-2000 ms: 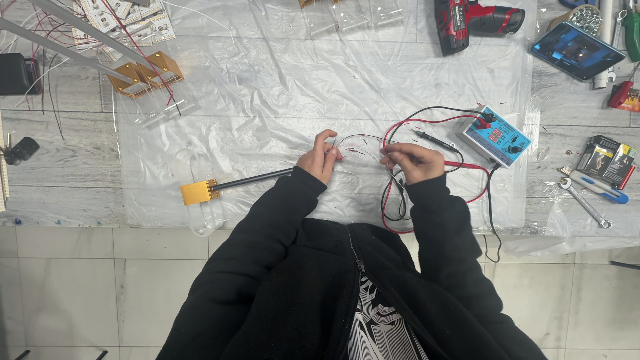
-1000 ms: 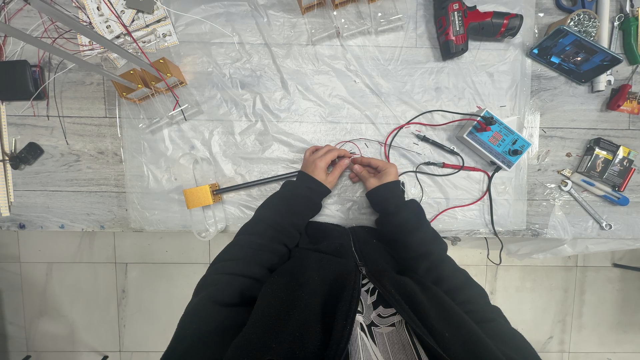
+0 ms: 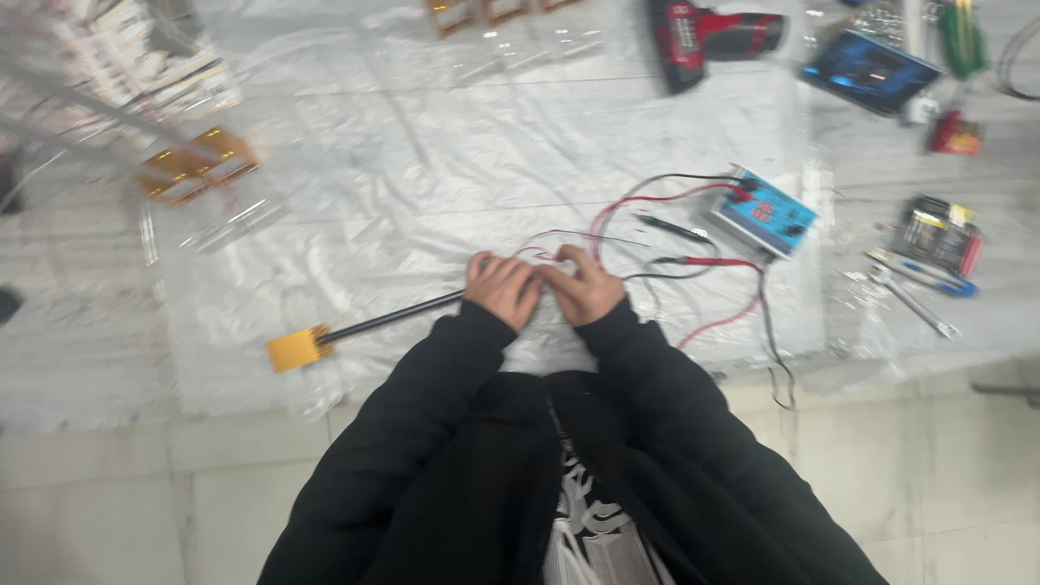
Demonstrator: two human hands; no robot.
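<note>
My left hand (image 3: 502,286) and my right hand (image 3: 583,283) meet at the fingertips over the plastic sheet, with thin red and dark wires (image 3: 561,233) rising from between them. The fingers are curled and blurred, so what exactly they pinch is partly hidden. A black rod (image 3: 398,315) runs from under my left hand down to a yellow block (image 3: 297,349) at the left. Right of my hands lies a blue tester box (image 3: 766,213) with a lit red display, its black and red leads plugged in. A black probe (image 3: 673,227) and a red probe (image 3: 715,262) lie beside it.
A red and black cordless power tool (image 3: 715,36) and a screen device (image 3: 872,71) lie at the back right. A wrench (image 3: 916,303) and a blue-handled knife (image 3: 926,272) are at the right. Gold-coloured frames (image 3: 199,165) and metal bars occupy the back left. The table edge runs near my body.
Two seconds ago my hands were apart with a thin wire between them; they came together and remain so. The view is now blurred and slightly tilted.
</note>
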